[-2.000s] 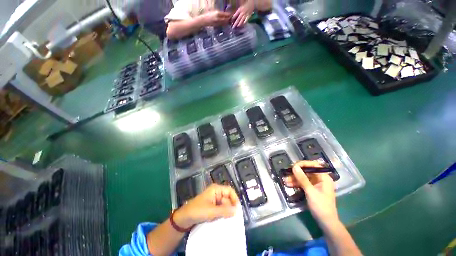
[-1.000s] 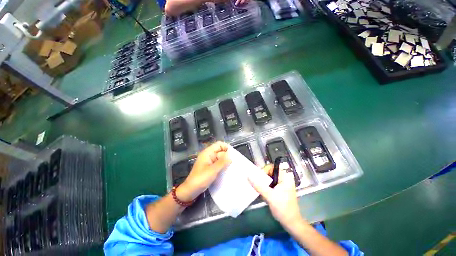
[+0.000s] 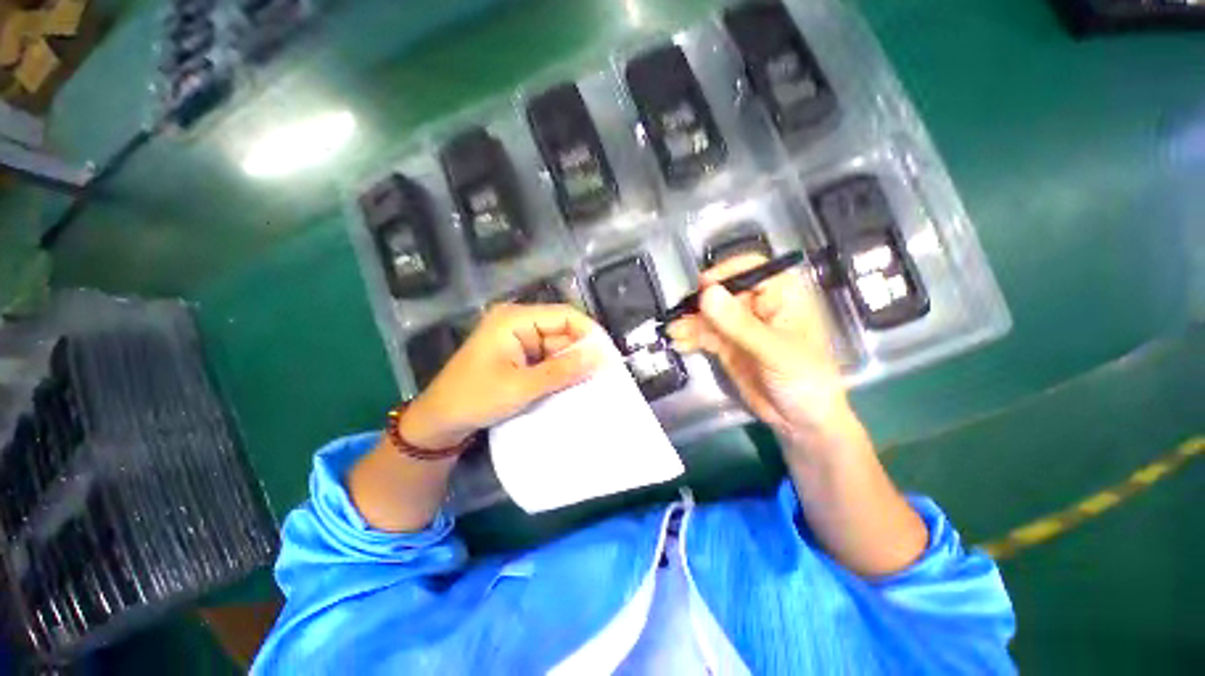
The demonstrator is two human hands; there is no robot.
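My left hand point(image 3: 509, 363) pinches a white label sheet point(image 3: 582, 442), which hangs over the near edge of a clear blister tray point(image 3: 971, 284). My right hand point(image 3: 773, 337) holds black tweezers point(image 3: 753, 275) like a pen. Their tip points down-left, over a black phone point(image 3: 628, 293) in the near row, close to its silver and white patches. Other black phones lie face down in both rows, one per pocket. My hands and the sheet partly hide some near-row phones. A sticker at the tip cannot be made out.
The tray lies on a green workbench point(image 3: 1084, 159). A thick stack of clear trays point(image 3: 146, 462) stands at the left. Blurred trays with phones point(image 3: 198, 53) are at the top left. A black bin's edge point(image 3: 1143, 16) shows at the top right. Yellow striped tape point(image 3: 1097, 505) marks the floor at the right.
The view has tilted down and closer. My right hand has moved apart from the sheet, and the tweezers' tip is now over the middle near-row phone. My left hand still holds the sheet.
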